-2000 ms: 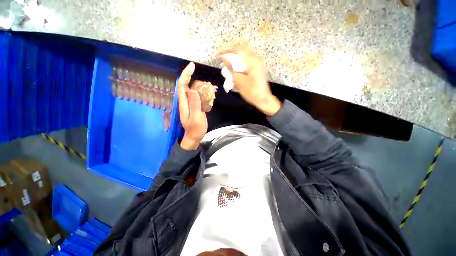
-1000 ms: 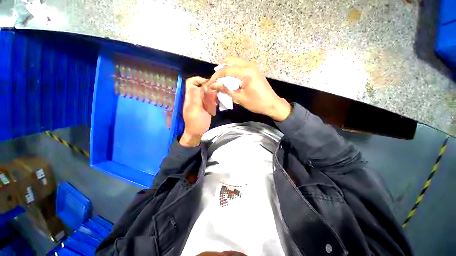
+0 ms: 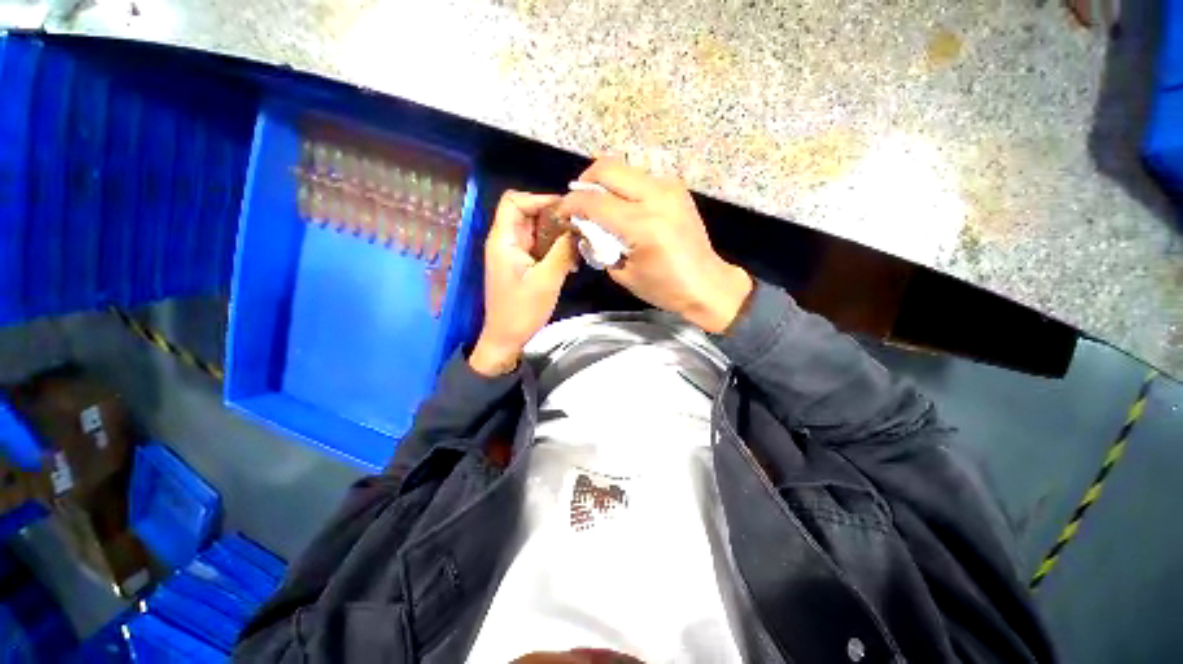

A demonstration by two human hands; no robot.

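Observation:
My left hand [image 3: 523, 275] is closed on a reddish-brown moulded piece [image 3: 550, 228], mostly hidden by the fingers, just off the bench's front edge. My right hand [image 3: 659, 237] is beside it, touching the piece and gripping a crumpled white cloth [image 3: 598, 241] between the fingers. A blue tray [image 3: 340, 340] lies at the left below the bench edge. In its far end similar finished pieces [image 3: 376, 195] lie side by side in rows, with one lower piece near the right wall.
The speckled stone-look bench [image 3: 727, 97] spans the top. Stacked blue trays [image 3: 117, 182] stand at the left, with cardboard boxes [image 3: 78, 454] and more blue trays below. A blue bin [image 3: 1168, 110] sits at the top right. Yellow-black tape marks the floor.
My hands were apart two seconds ago, with the piece lying across the left hand. They have come together, the left fingers curling around the piece and the right bringing the cloth to it.

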